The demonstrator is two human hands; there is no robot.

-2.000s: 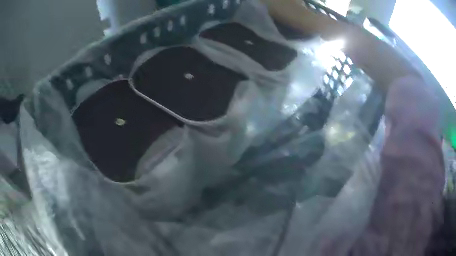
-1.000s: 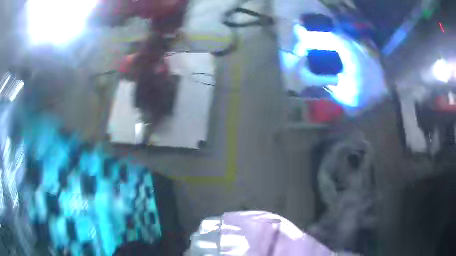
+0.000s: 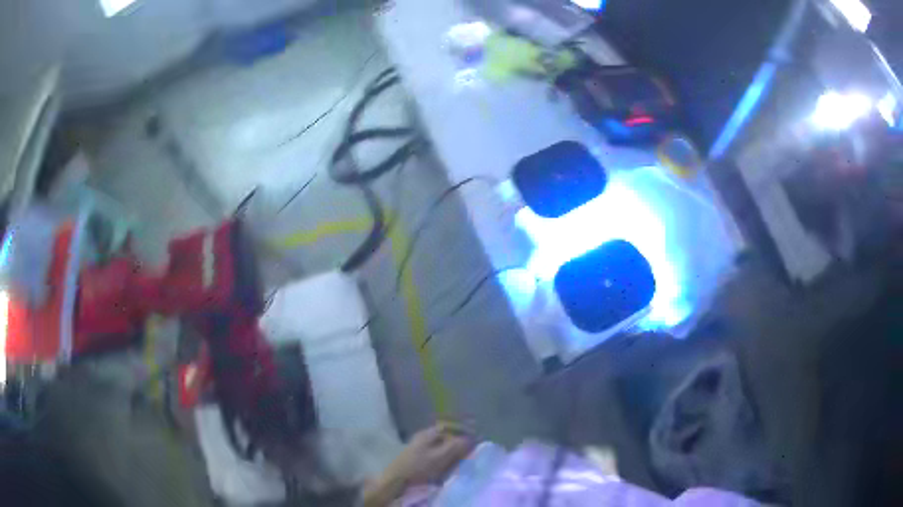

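Note:
Two white units with black rounded-square tops, probably mini projectors, lie on the white table; the farther one (image 3: 559,178) is left of strong blue-white glare and the nearer one (image 3: 605,285) is by the table's near end. Thin black leads run off their left sides. My right hand (image 3: 424,463) is at the bottom edge, blurred and partly cut off, with a pale lilac sleeve behind it. It is well below the units and does not touch them; whether it holds anything is hidden. My left hand is out of the picture.
A red robot arm (image 3: 203,287) stands at left on a white base (image 3: 322,337). Yellow lines (image 3: 416,327) and dark looped cables (image 3: 381,144) are on the floor. A teach pendant (image 3: 624,104), tape roll (image 3: 679,154) and yellow-green cloth (image 3: 515,57) lie on the table. A pale stool (image 3: 698,421) stands at right.
The view has turned from the green crate with film-covered units to the table and robot arm. The blurred teal crate has left the picture. My right hand now shows at the bottom.

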